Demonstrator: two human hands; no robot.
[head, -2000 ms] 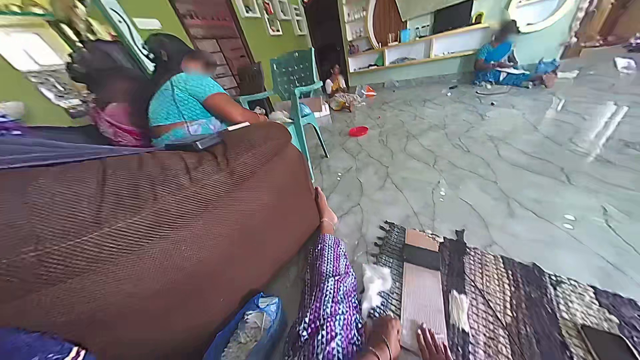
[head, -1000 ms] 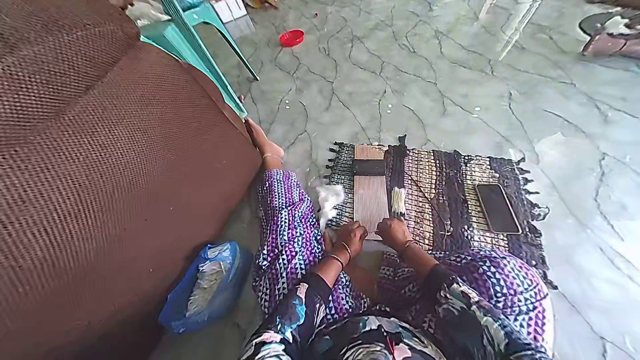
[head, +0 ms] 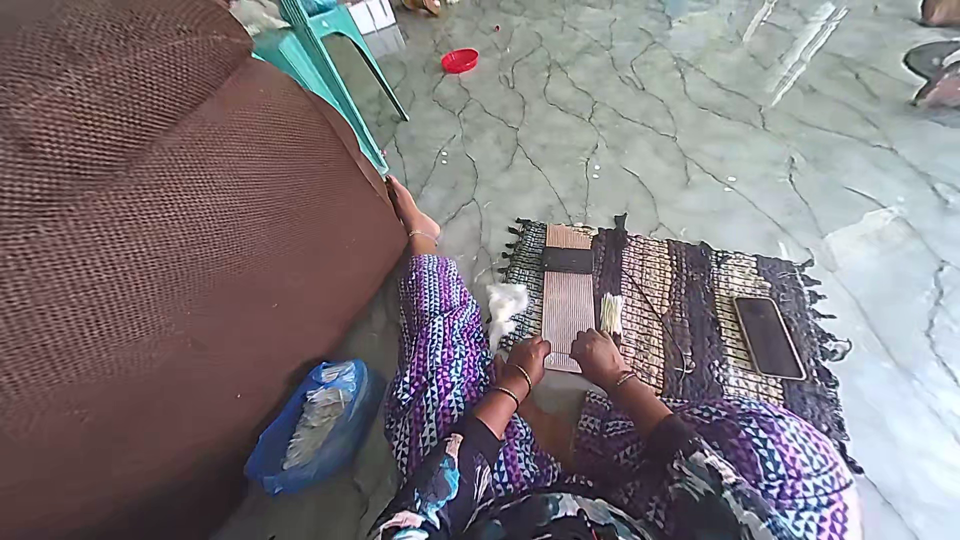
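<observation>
A ridged board with a dark band across its upper part lies on a woven rag rug. At the board's lower left edge is my left hand, fingers curled. My right hand is curled over its lower right edge. A thin pale strand seems to run between the two hands; whether the fingers pinch it is too small to tell. White cotton fluff lies left of the board. Just above my right hand, a bundle of thin white wicks rests on the rug.
A blue plastic bag holding white sticks or wicks stands by the brown sofa. A smartphone lies on the rug's right part. Beyond are a red plastic lid or dish and a green plastic chair.
The view has tilted down from the room to the rug. Both hands stay at the board's near end; the right one was flatter two seconds ago and is now curled.
</observation>
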